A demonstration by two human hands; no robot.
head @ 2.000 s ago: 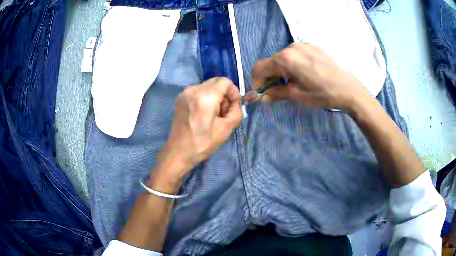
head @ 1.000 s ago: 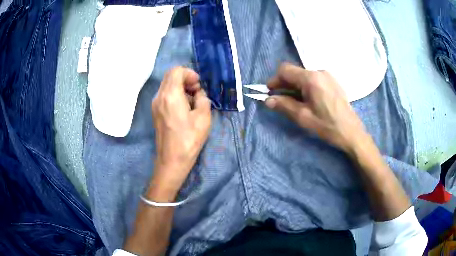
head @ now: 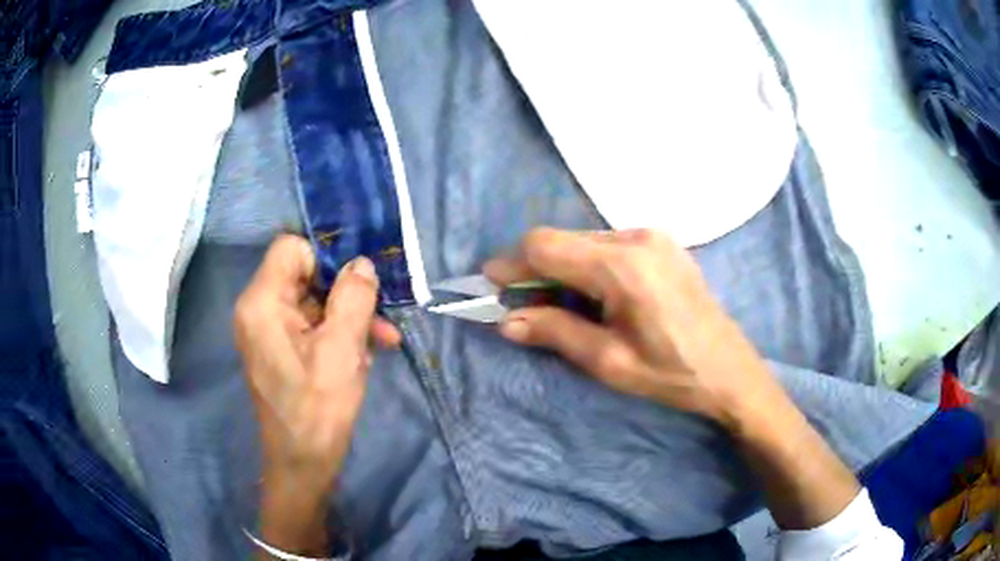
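Note:
Pale grey-blue inside-out jeans [head: 548, 416] lie in front of me. The dark blue fly facing [head: 345, 153], with white tape along its right edge, runs down to my left hand [head: 313, 351], whose thumb and fingers pinch its lower end. My right hand [head: 636, 318] holds small thread snips [head: 466, 310]. Their two silver blades are slightly apart and point left at the tape's bottom end. White pocket bags lie to the left [head: 148, 186] and right [head: 669, 110] of the fly. No loose thread can be made out.
Dark jeans [head: 55, 471] lie along the left edge and more denim [head: 949, 77] is at the upper right. The pale table [head: 877, 219] shows on both sides. Blue, red and yellow items [head: 932, 471] are at the lower right. A small white label [head: 83, 192] shows at the left seam.
The jeans' fly and left pocket bag have shifted left and down in view. My left hand has moved onto the fly's lower end. The snips' blades have come closer together, beside the tape end.

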